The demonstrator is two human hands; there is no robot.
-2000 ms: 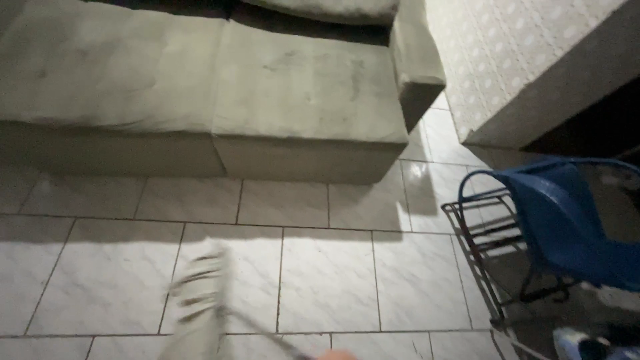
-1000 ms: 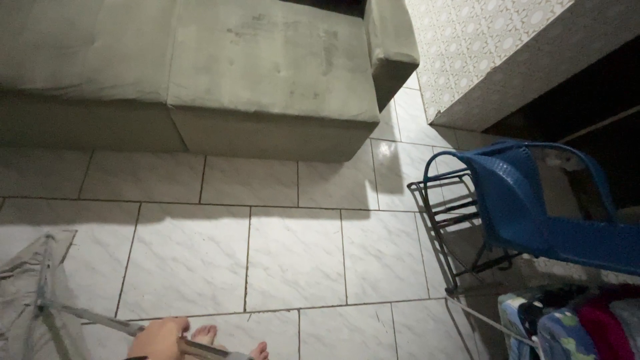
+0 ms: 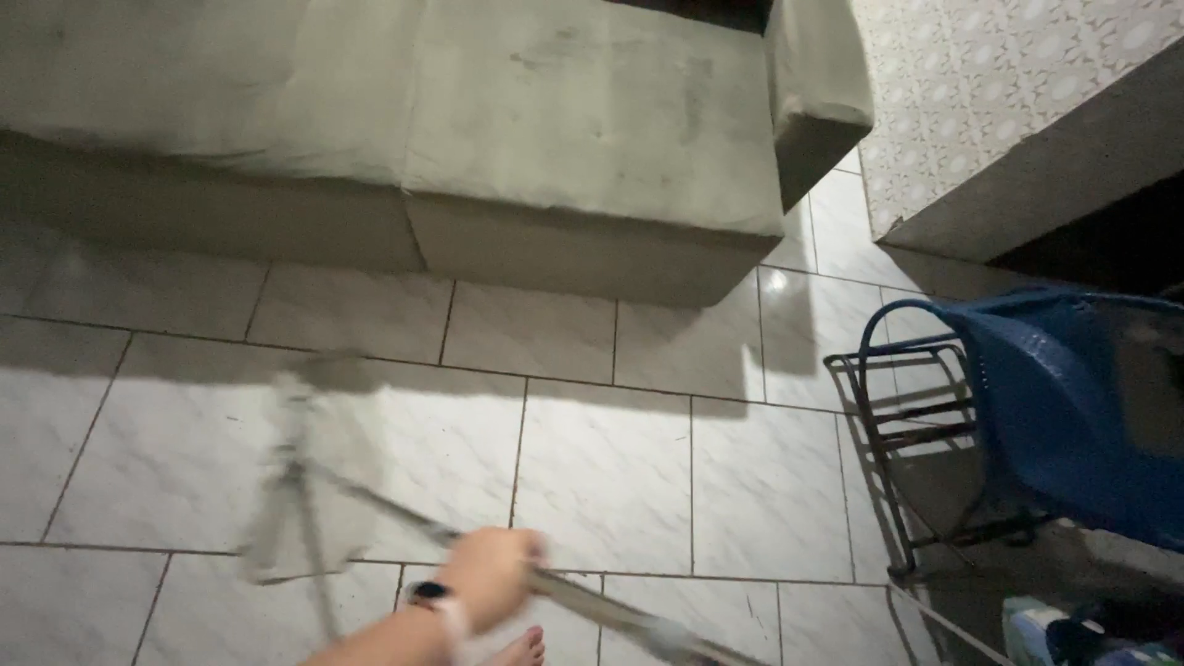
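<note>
My left hand [image 3: 495, 573], with a dark watch at the wrist, is closed around a long thin pole [image 3: 601, 606] that slants from the lower right toward the floor at the left. At the pole's far end a grey cloth [image 3: 347, 499] lies over a mop or squeegee head on the white tiles; motion blurs it. The pole's near end runs out at the bottom edge, where a blurred pale patch may be part of my right hand, but this is too unclear to tell.
A grey-green fabric sofa [image 3: 592, 129] stands across the top. At the right are a blue chair [image 3: 1045, 388] with a dark metal frame, a patterned wall [image 3: 980, 83] and some colourful fabric [image 3: 1045, 629]. My bare foot [image 3: 527, 647] shows at the bottom on the marbled floor tiles [image 3: 601, 472].
Since one second ago, the cloth-covered head has moved from the far left toward the right and farther out over the tiles. My left hand has moved with the pole, still gripping it.
</note>
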